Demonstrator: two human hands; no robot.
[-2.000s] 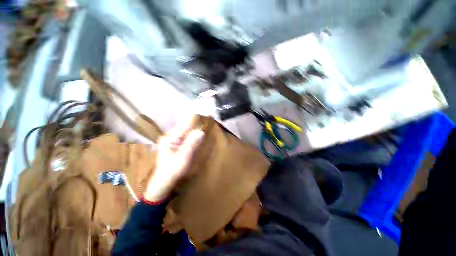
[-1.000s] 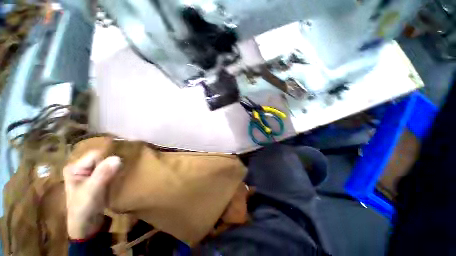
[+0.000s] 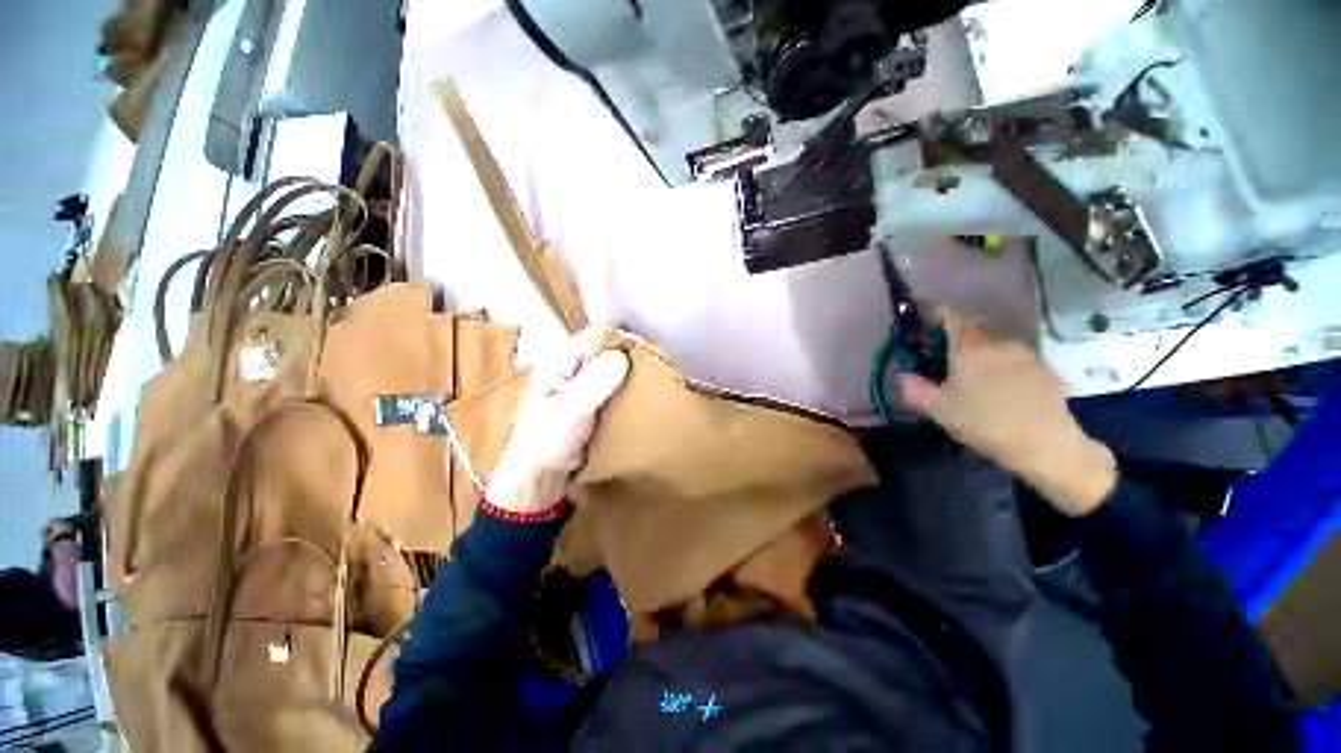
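Observation:
My left hand (image 3: 556, 419) grips the top edge of an unfinished brown handbag (image 3: 706, 486) over my lap. A brown strap (image 3: 508, 199) stands up from the bag beyond the hand. My right hand (image 3: 1003, 400) is at the front edge of the table, on the green loop handles of the thread scissors (image 3: 893, 368). The dark blades point away from me. The fingers are slightly blurred and hide part of the handles. A small yellow piece, perhaps the pliers' handle (image 3: 977, 238), shows beyond the right hand.
The sewing machine's dark arm end (image 3: 806, 209) stands beyond the hands, with a metal bracket (image 3: 1066, 206) on its right. Brown handbags (image 3: 294, 486) are piled at left with a black label strip (image 3: 409, 412). A blue crate (image 3: 1294, 515) is at the right edge. Part of a person (image 3: 56, 566) shows at far left.
My right hand has come into view and taken hold of the scissors. My left hand, still gripping the bag, sits further right than one second ago. The camera view has shifted.

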